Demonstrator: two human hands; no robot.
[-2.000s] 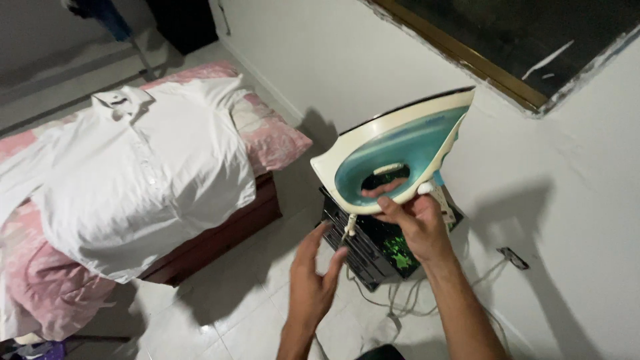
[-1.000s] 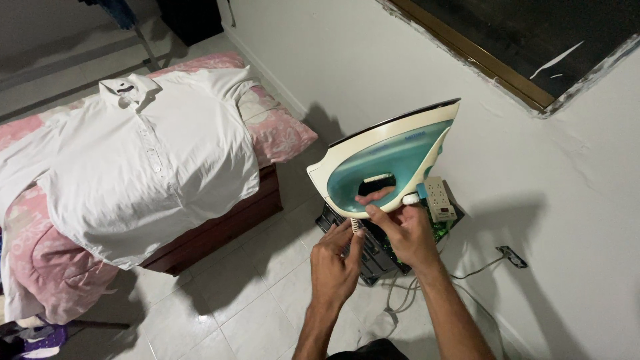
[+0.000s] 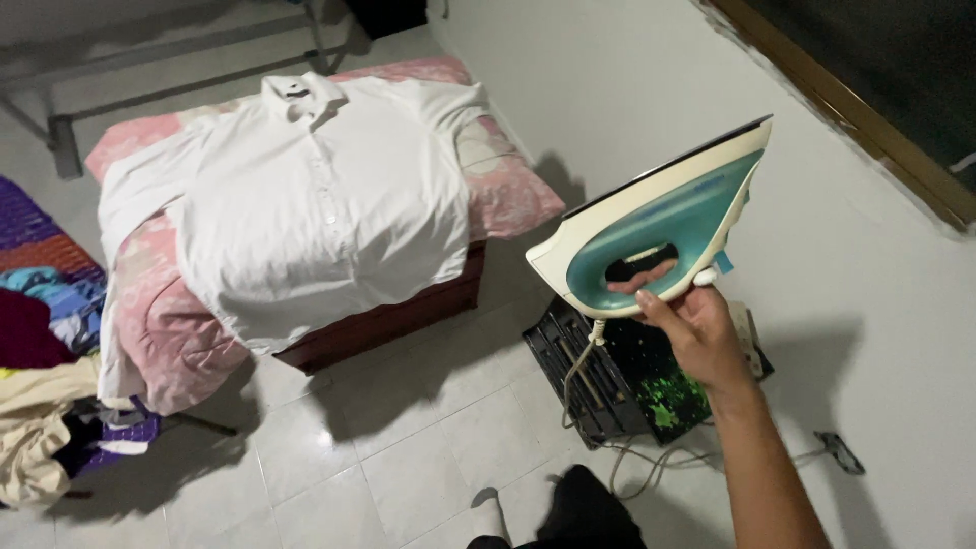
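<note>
My right hand (image 3: 690, 332) grips the handle of a cream and teal electric iron (image 3: 663, 221), its dark soleplate facing up and to the left. A cord (image 3: 579, 370) hangs from the iron's heel. My left hand is out of view. To the left, a white button-up shirt (image 3: 328, 198) lies spread, front up, over pink patterned bedding (image 3: 511, 191) on a dark red wooden base (image 3: 396, 313). The shirt's collar is toward the far side, and one sleeve hangs down at the left.
Below the iron stands a black slatted crate (image 3: 576, 358) with a pale power strip (image 3: 743, 328) beside it. Cords (image 3: 648, 473) trail over the tiled floor. Piled clothes (image 3: 38, 427) are at the far left, a metal frame (image 3: 65, 145) behind, and a wall with a wood-edged opening (image 3: 862, 122) at right.
My left hand was at the iron's cord end one second ago and has left the view. My right hand still holds the iron. The view has turned toward the left.
</note>
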